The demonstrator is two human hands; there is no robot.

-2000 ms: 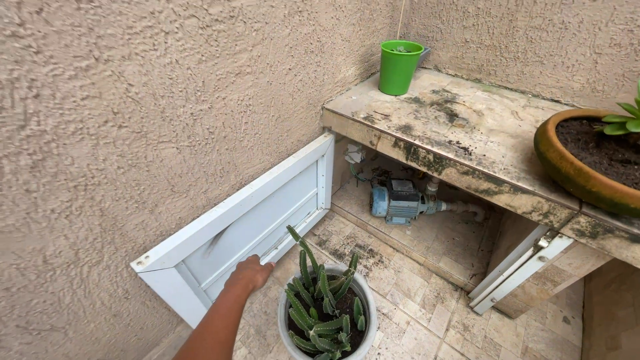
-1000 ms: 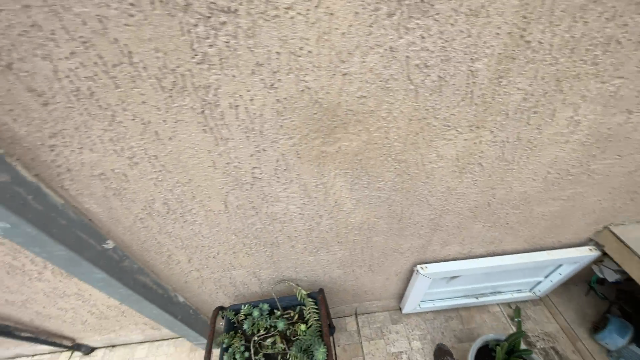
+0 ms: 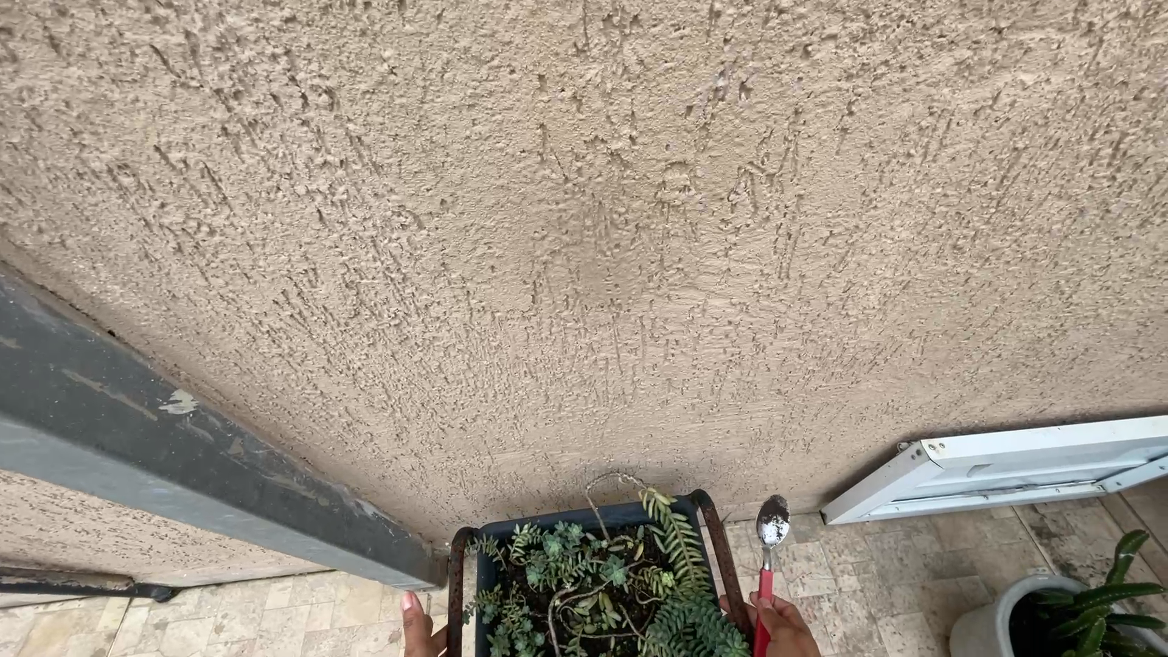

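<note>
At the bottom centre of the head view stands a dark rectangular planter (image 3: 598,516) full of succulents (image 3: 584,570), set between two rusty metal side rails (image 3: 721,557). My right hand (image 3: 785,630) is at the planter's right side, closed around the red handle of a spoon (image 3: 765,584); the spoon's metal bowl points up and has soil on it. Beside the planter's left rail is my left hand (image 3: 422,630), thumb raised, its lower part cut off by the frame edge; whether it grips the rail is unclear.
A textured plaster wall (image 3: 584,274) rises behind the planter. A grey metal post (image 3: 201,420) slants in from the left. At right, a white panel door (image 3: 912,484) leans against the wall, and a white pot (image 3: 985,620) with a cactus stands on the tiled floor (image 3: 858,584).
The view has swung left from the ledge and pump to the succulent planter. One hand was at the white panel two seconds ago; now both hands flank the planter, and a spoon is in my right.
</note>
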